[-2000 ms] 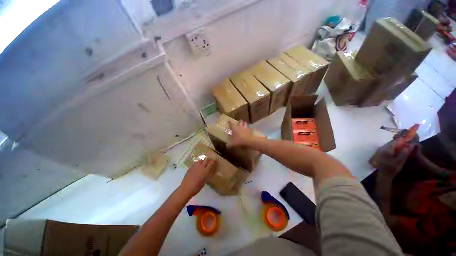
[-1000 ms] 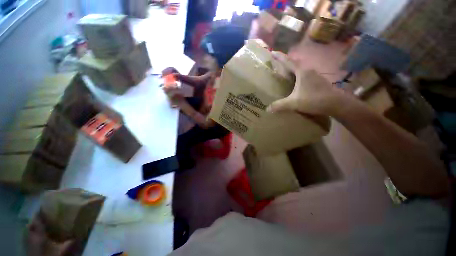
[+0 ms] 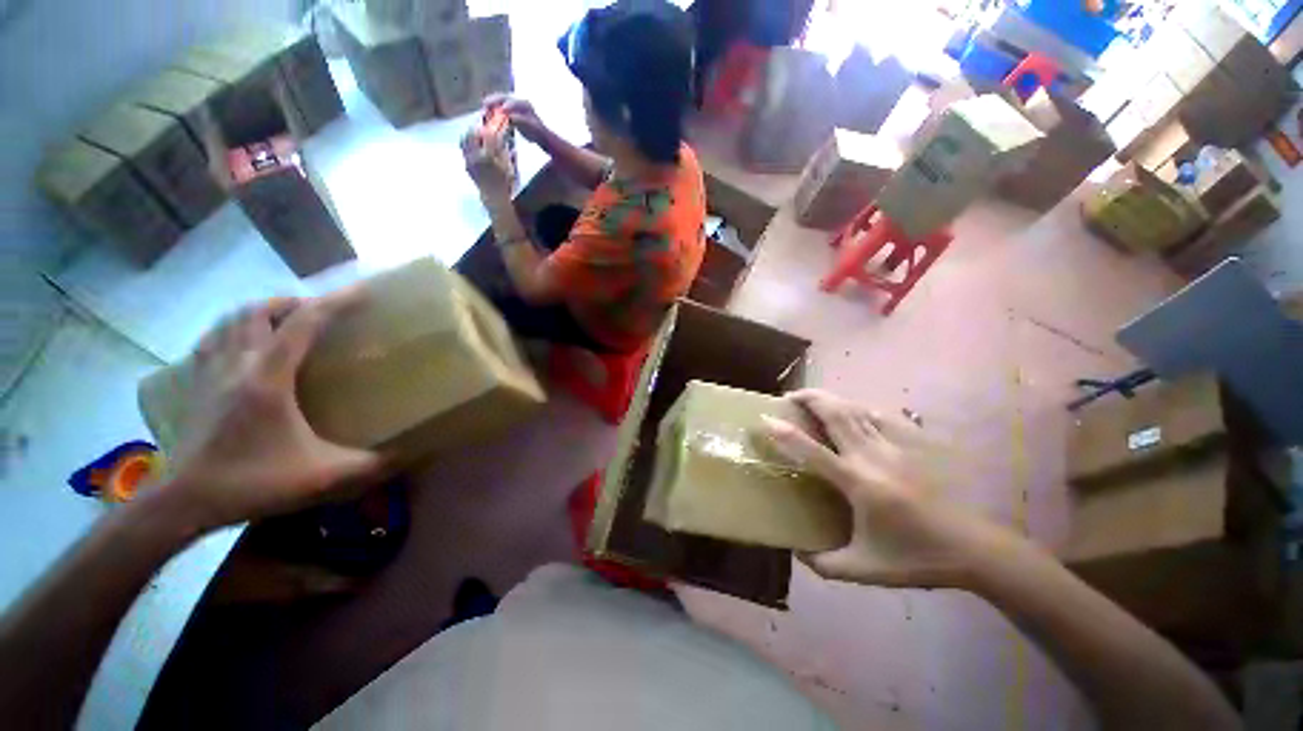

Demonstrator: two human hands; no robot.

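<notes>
My left hand point(image 3: 265, 407) grips a brown inner carton point(image 3: 415, 364) from above, held in the air between the bench and the master carton. My right hand point(image 3: 893, 493) grips a second inner carton point(image 3: 743, 471), with clear tape on its top, over the mouth of the open master carton point(image 3: 617, 493). The master carton stands on a red stool point(image 3: 583, 500); its inside looks dark and its bottom is hidden by the held carton. My right fingers lie on the taped top.
A white bench point(image 3: 393, 193) on the left bears a row of inner cartons point(image 3: 129, 164), an open carton point(image 3: 293, 207) of orange packs and a tape dispenser point(image 3: 122, 471). A seated person point(image 3: 636, 236) is ahead. A carton on a red stool point(image 3: 886, 264) and open cartons point(image 3: 1143, 457) stand right.
The view has shifted toward the floor and master carton. The right-hand carton has come down over the master carton's mouth. The left-hand carton has moved away from the bench toward it.
</notes>
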